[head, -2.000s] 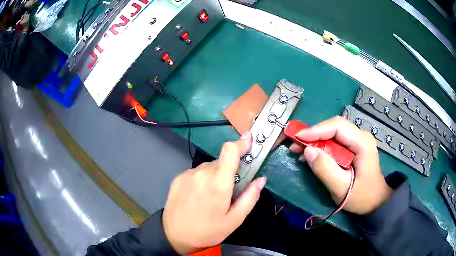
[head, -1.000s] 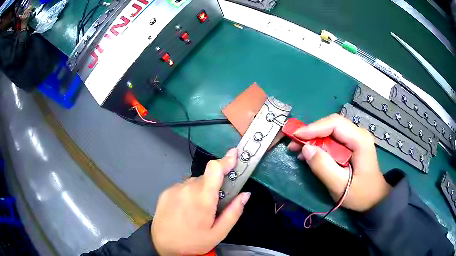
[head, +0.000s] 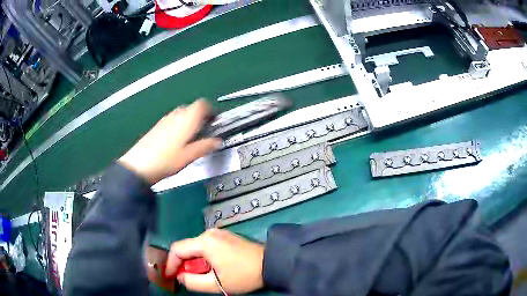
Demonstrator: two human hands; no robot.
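My left hand (head: 176,141) is shut on one end of a contact strip (head: 251,113), held above the white rail and blurred by motion. My right hand (head: 225,261) holds the red handpiece (head: 195,266) near the bottom, its wire trailing below. Part of the orange-brown plate (head: 157,260) shows beside it, partly hidden by my left sleeve and right hand. Three more contact strips (head: 271,199) lie side by side on the green surface against the rail. Another single strip (head: 426,160) lies to their right.
A white metal fixture (head: 399,110) stands at the upper right. Pointed metal strips (head: 283,82) lie on the dark green conveyor (head: 173,87). The control box's white top (head: 58,237) shows at the lower left. A red ring-shaped item (head: 184,18) is at the top.
The view has turned right. My left hand has lifted the strip off the plate and carried it over toward the rail. My right hand still holds the red handpiece.
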